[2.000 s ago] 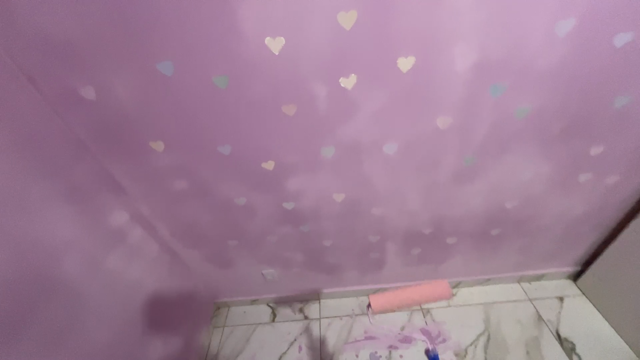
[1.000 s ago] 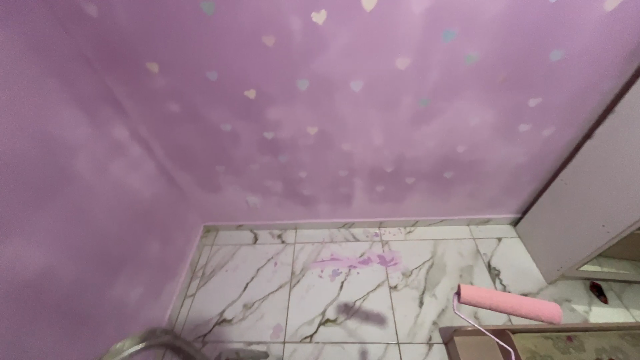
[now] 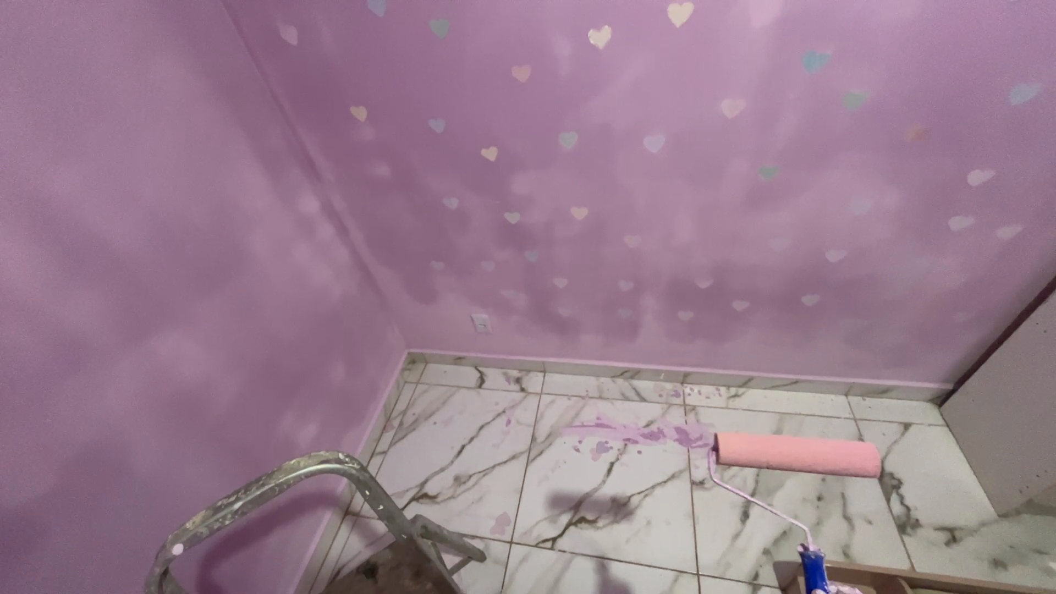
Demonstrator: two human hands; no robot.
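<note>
A paint roller with a pink sleeve [image 3: 798, 455] is held out over the marble-patterned floor at the lower right. Its wire frame runs down to a blue handle [image 3: 813, 569]. At the bottom edge, a hand [image 3: 843, 588] shows only as a small part of its fingers, closed on this handle; it appears to be my right hand. My left hand is out of the picture. Facing me is a purple wall [image 3: 676, 190] with small pastel hearts, uneven in tone, meeting another purple wall [image 3: 165, 247] on the left.
A paint-spotted metal stepladder [image 3: 330, 466] stands at the lower left. Purple paint smears [image 3: 643, 433] mark the floor tiles. A wall socket [image 3: 481, 323] sits low on the heart wall. At the right are a pale furniture panel [image 3: 1002, 421] and a wooden edge [image 3: 932, 577] at the bottom.
The roller was lower in the view a second ago, with its handle out of sight; the handle and some fingers now show. The stepladder has come further into view as the view shifted.
</note>
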